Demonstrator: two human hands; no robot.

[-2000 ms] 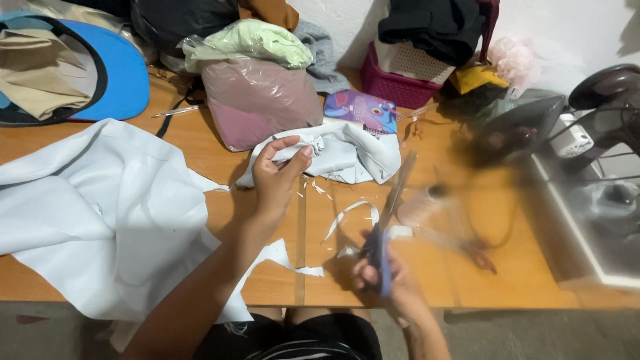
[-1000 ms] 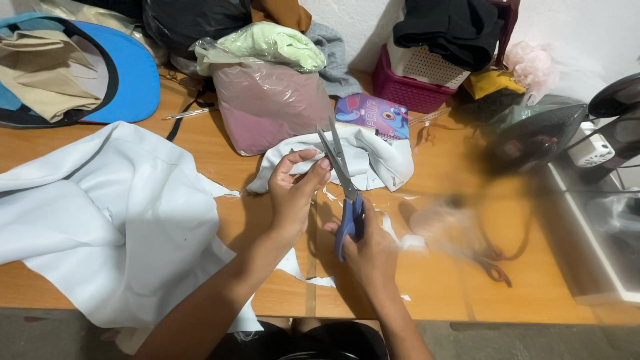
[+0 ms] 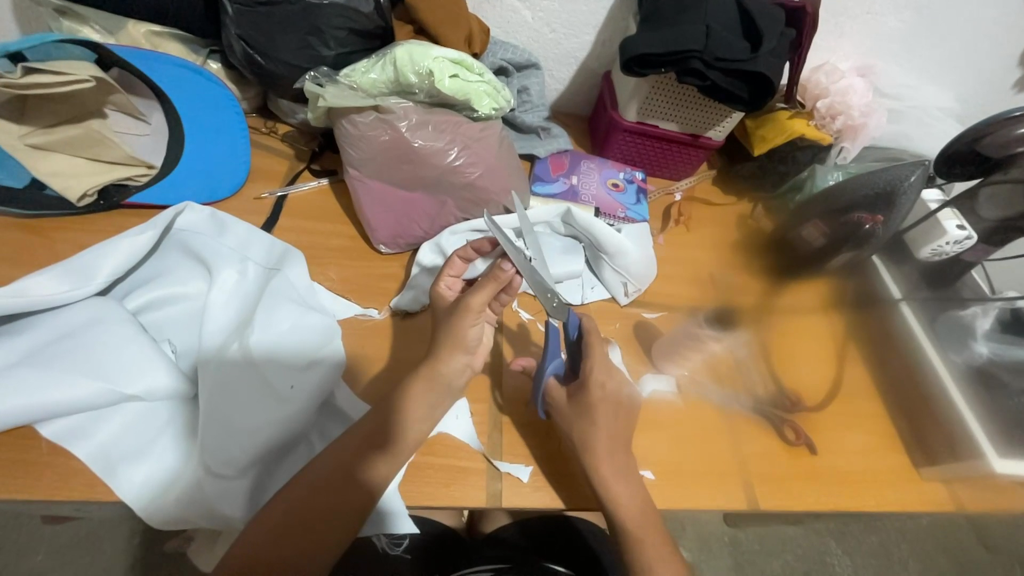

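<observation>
My right hand (image 3: 592, 392) grips blue-handled scissors (image 3: 552, 320), their blades parted and pointing up and left. At the blades, my left hand (image 3: 472, 312) has its thumb and fingertips close together; whether a small piece sits between them cannot be told. Beyond the fingers lies a folded piece of white fabric (image 3: 624, 256). A large white fabric sheet (image 3: 256, 368) spreads over the table's left side, partly under my left forearm. White scraps (image 3: 658, 386) lie around my hands.
A blue cap (image 3: 196, 124) sits at the far left, beside a bag of pink material (image 3: 424, 168). Behind stand a notebook (image 3: 592, 180) and a magenta basket (image 3: 660, 144). On the right are a blurred iron (image 3: 856, 208), red-handled scissors (image 3: 788, 432) and a machine's white-edged base (image 3: 944, 384).
Two seconds ago the scissors were lower and apart from my left hand; now their blades are up at its fingertips. My right hand has moved up toward my left.
</observation>
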